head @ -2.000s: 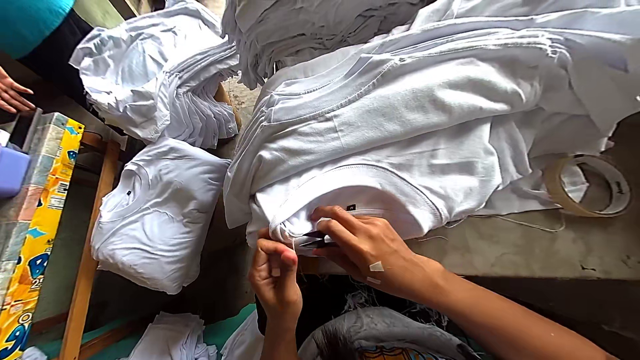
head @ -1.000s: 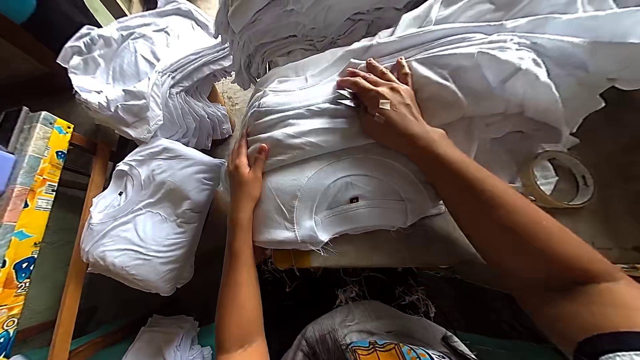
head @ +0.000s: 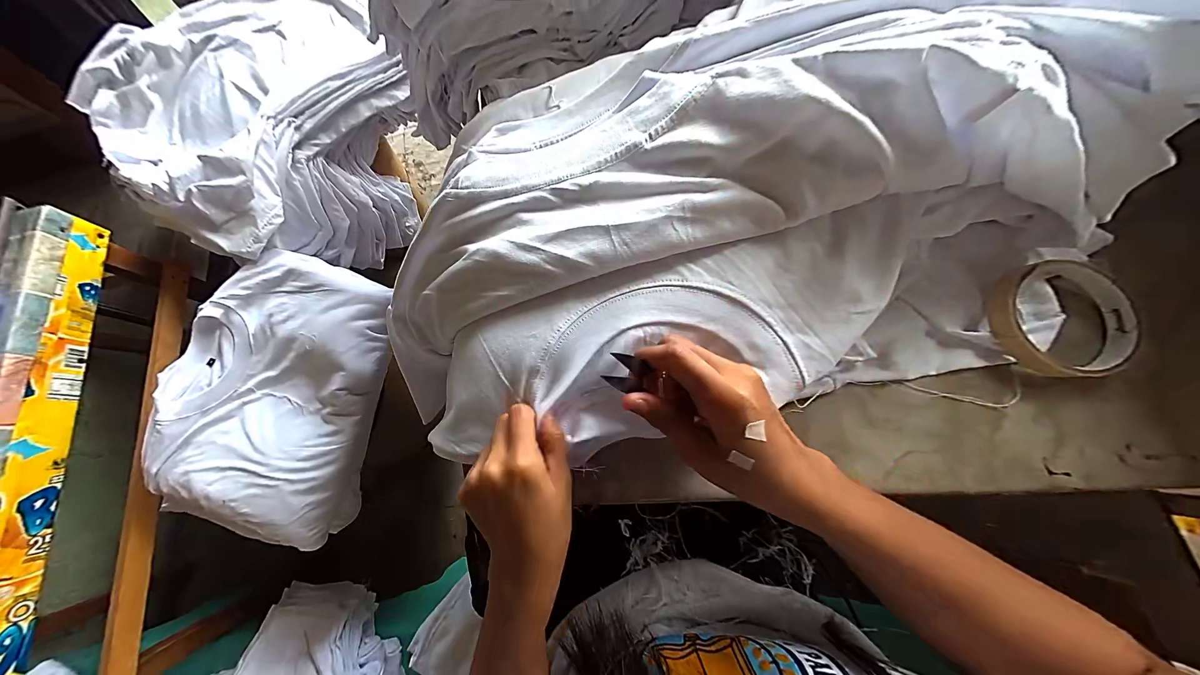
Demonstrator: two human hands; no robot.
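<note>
A white T-shirt (head: 656, 253) lies at the front of a pile of white shirts, its ribbed collar (head: 647, 314) facing me. My left hand (head: 518, 483) pinches the fabric at the left side of that collar. Thread snips (head: 630, 372) with dark blades are in my right hand (head: 717, 412), the blades parted and pointing left over the neck opening. Two small pieces of white tape are stuck to the back of my right hand. A frayed thread end shows just right of my left fingers.
A roll of tape (head: 1064, 317) stands at the right on the table (head: 937, 441), near loose threads. Folded white shirts (head: 272, 403) sit at left, with more stacks (head: 244, 122) behind. A wooden frame (head: 145, 469) and a yellow printed box (head: 47, 422) are at far left.
A second ago my hands were spread on the pile; both have come to the front shirt's collar. The front shirt's neck label no longer shows, and another collar is exposed farther back.
</note>
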